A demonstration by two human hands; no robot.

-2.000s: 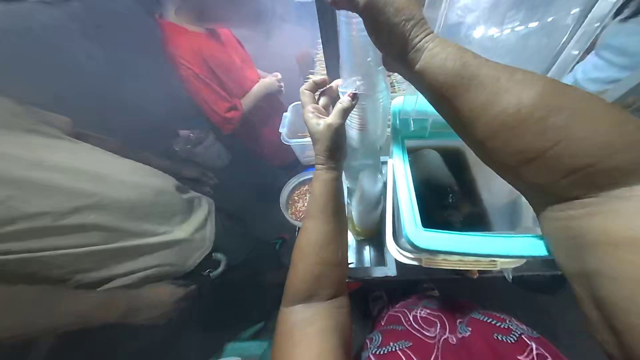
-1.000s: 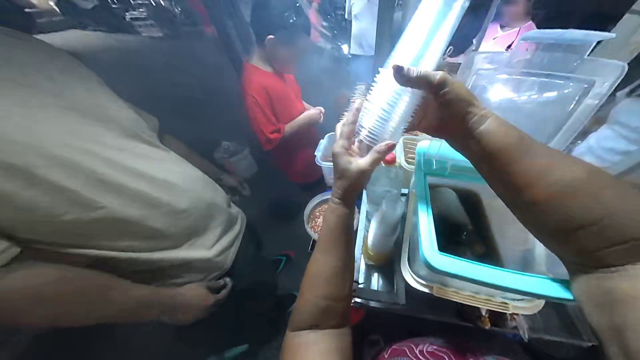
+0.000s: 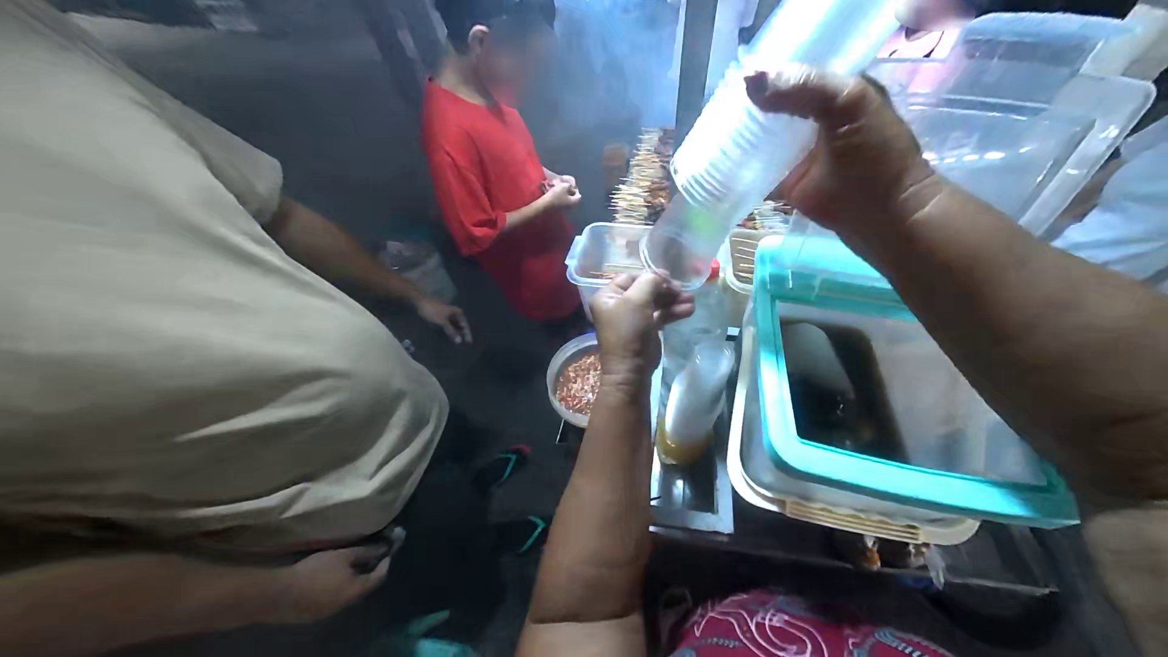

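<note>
A long stack of clear plastic cups [image 3: 744,137] slants across the top centre, and my right hand [image 3: 844,137] grips it around the middle. At the stack's lower end, one cup [image 3: 689,242] sticks out past the others. My left hand [image 3: 639,315] pinches that cup's rim between thumb and fingers. Below, a clear bottle with a red cap [image 3: 716,297] is partly hidden behind the cup and my left hand. A cloudy plastic container with yellowish liquid at its base [image 3: 695,401] leans in a metal tray [image 3: 716,516].
A turquoise-rimmed plastic bin [image 3: 776,429] holding dark liquid is at right. A bowl of chopped reddish food [image 3: 577,388], a clear tub [image 3: 589,274] and stacked skewers [image 3: 643,178] lie beyond my left forearm. One person in red [image 3: 493,173] and another in beige [image 3: 210,338] stand at left.
My left hand has moved down to the stack's lower end, where one cup now protrudes. My right hand still holds the stack. The view has shifted since the oldest frame.
</note>
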